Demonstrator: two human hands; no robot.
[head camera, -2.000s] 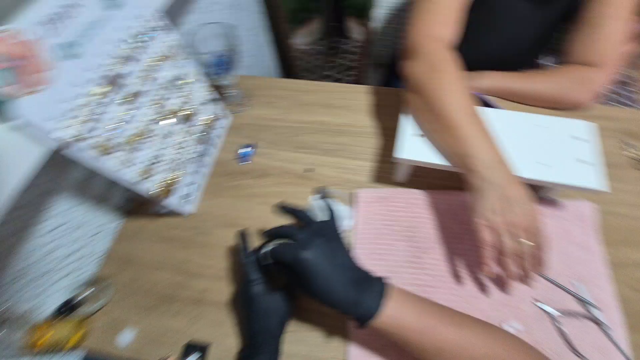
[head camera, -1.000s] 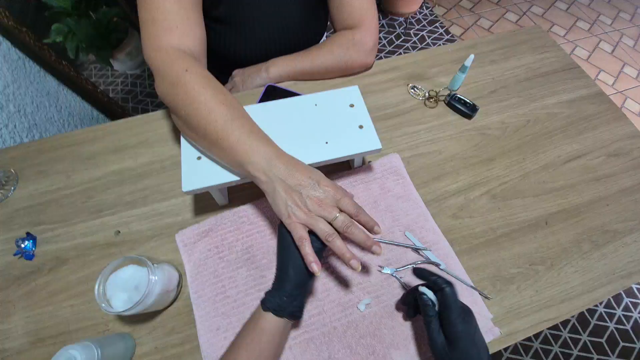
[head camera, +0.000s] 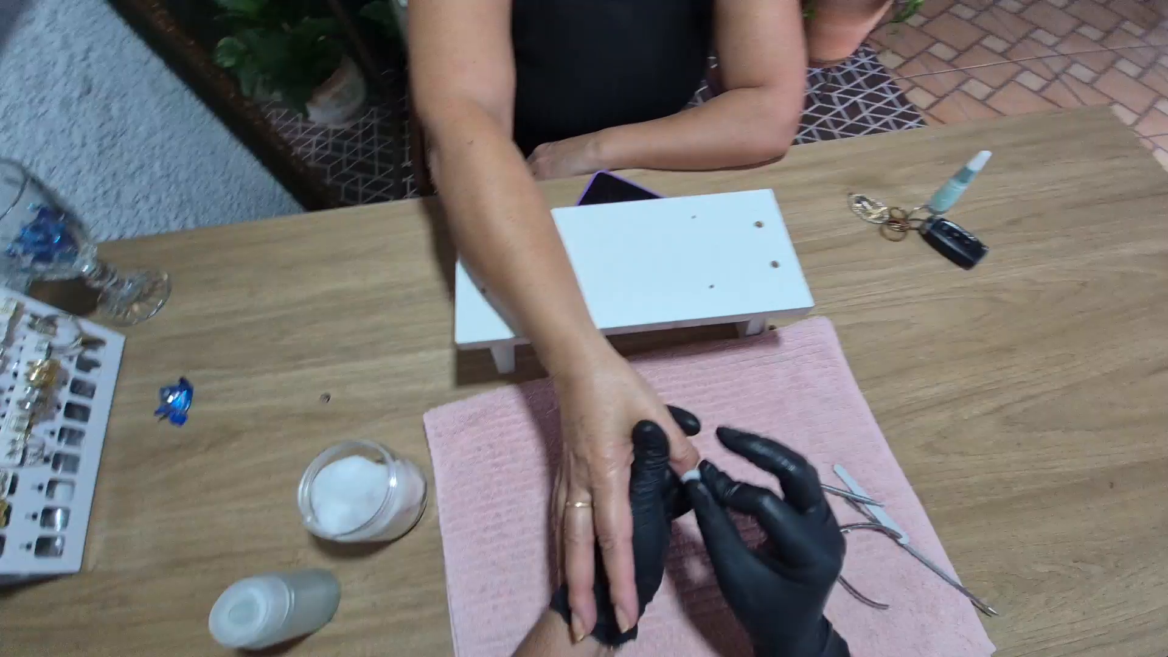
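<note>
My left hand (head camera: 646, 529), in a black glove, holds the hand of the person (head camera: 607, 438) across the table from beneath, its thumb beside that person's thumb. Between the thumb and finger of my right hand (head camera: 776, 529), also black-gloved, is a small white piece (head camera: 691, 475), probably cotton, pressed to the person's thumbnail. Both hands are over a pink towel (head camera: 497, 474). Right of my right hand lie metal nippers (head camera: 876, 527), a pale nail file (head camera: 858, 488) and a thin metal tool (head camera: 949, 579), partly hidden by my hand.
A white armrest (head camera: 675, 260) stands behind the towel. At left are a jar of cotton (head camera: 351, 497), a bottle (head camera: 274, 607), a blue ornament (head camera: 175, 400), a glass goblet (head camera: 132, 292) and a display board (head camera: 100, 456). Keys (head camera: 954, 242) and a small tube (head camera: 958, 185) lie at right.
My right hand has moved left from beside the tools to the person's thumb. My left hand now holds the person's hand with its thumb on top. The view has swung since the earliest frame.
</note>
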